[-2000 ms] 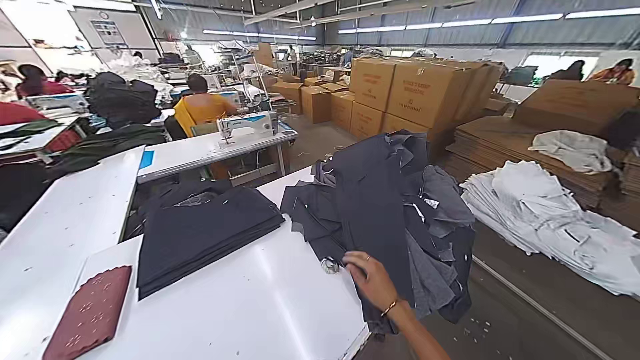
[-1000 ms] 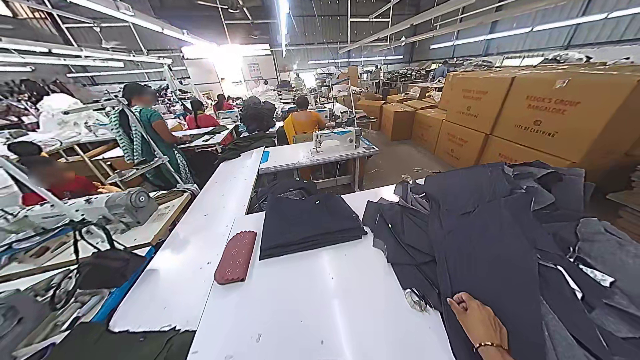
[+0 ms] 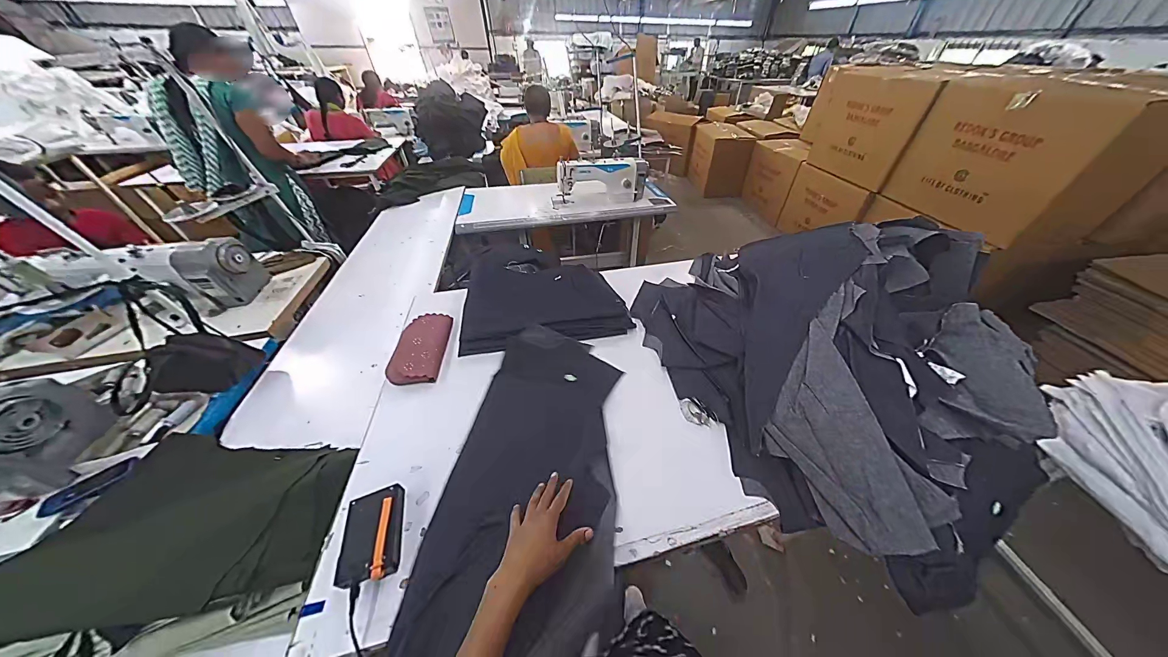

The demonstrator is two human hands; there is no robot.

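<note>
My left hand (image 3: 540, 540) lies palm down, fingers spread, on a dark fabric piece (image 3: 538, 429) stretched lengthwise over the white table (image 3: 675, 474). My right hand is out of the frame. Beyond the piece sits a folded stack of dark cloth (image 3: 547, 306), and its far end touches the stack's near edge. To the right, a loose heap of dark and grey fabric pieces (image 3: 821, 365) hangs over the table's edge. Small metal thread snips (image 3: 695, 412) appear beside the heap. Left of the stack rests a dusty-red scalloped case (image 3: 421, 349).
A black device with an orange strip (image 3: 370, 537) and cable lies at the near left, beside olive cloth (image 3: 182, 529). A sewing machine (image 3: 602, 180) stands ahead. Cartons (image 3: 1013, 155) and white cloth (image 3: 1113, 447) are at right. Several people are farther back.
My right hand, earlier on the heap, has left the view. A dark piece now lies across the middle of the table, with my left hand on it. The view has turned left.
</note>
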